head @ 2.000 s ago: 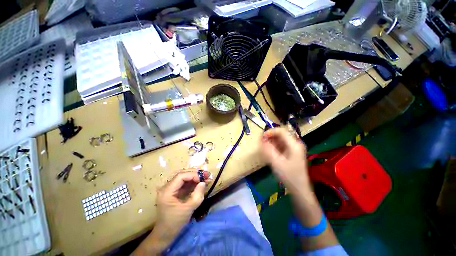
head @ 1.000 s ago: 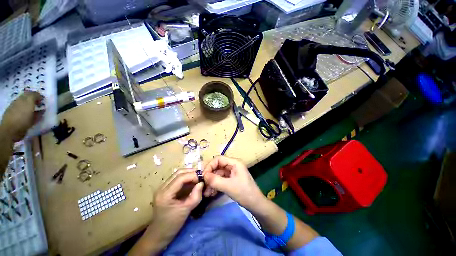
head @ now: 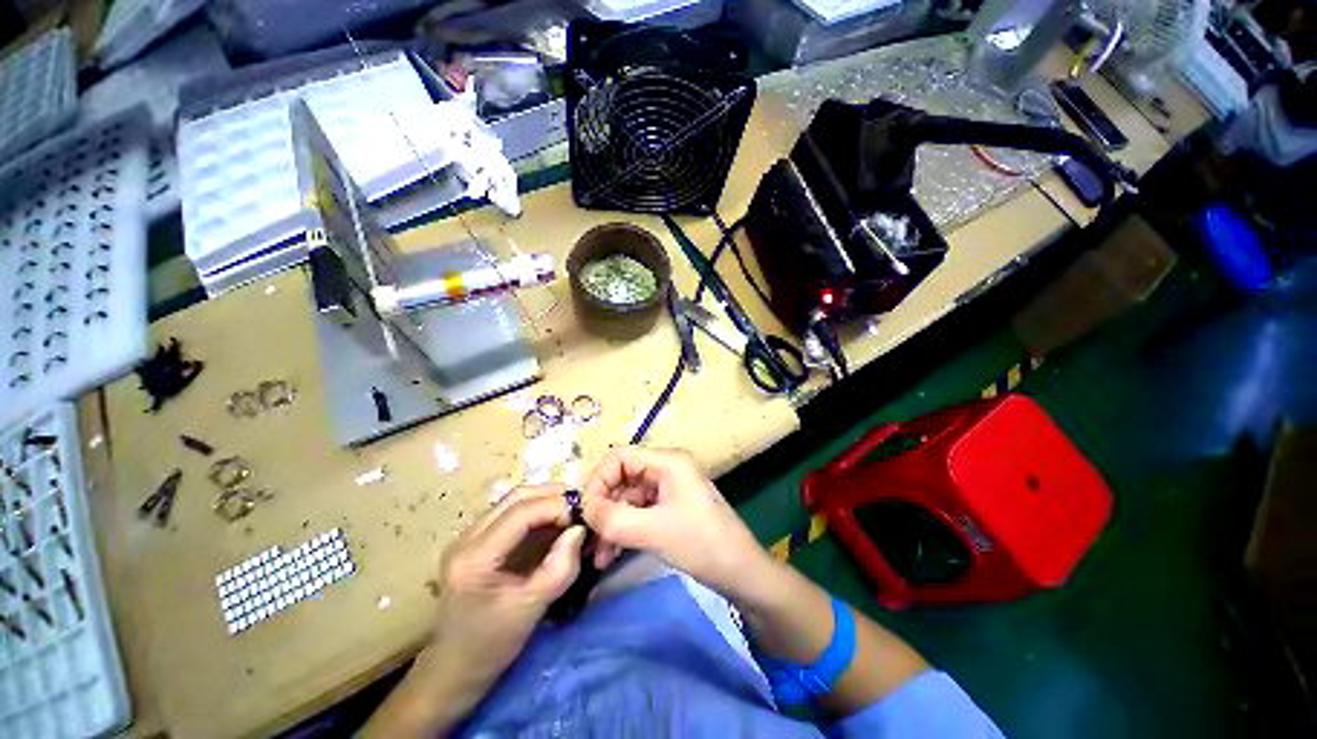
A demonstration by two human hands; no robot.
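A small dark assembly (head: 575,505) is pinched between both hands above the bench's front edge; its details are too small to tell. My left hand (head: 506,566) grips it between thumb and index finger. My right hand (head: 657,508) has its fingertips on its right side, with a blue band on the wrist. Thin metal rings (head: 549,416) lie just beyond the hands, and more rings (head: 231,488) lie to the left. A grid of white square pads (head: 286,578) lies at the front left.
A grey stand (head: 433,383) holds a white tube (head: 462,283). Behind are a round tub (head: 618,321), scissors (head: 774,364), a black fan (head: 659,137) and the soldering station (head: 838,253). White trays (head: 65,578) line the left; a red stool (head: 1011,491) stands right.
My right hand came from the right to meet my left hand at the small assembly. Another person's hand appeared over the upper left tray and is now gone.
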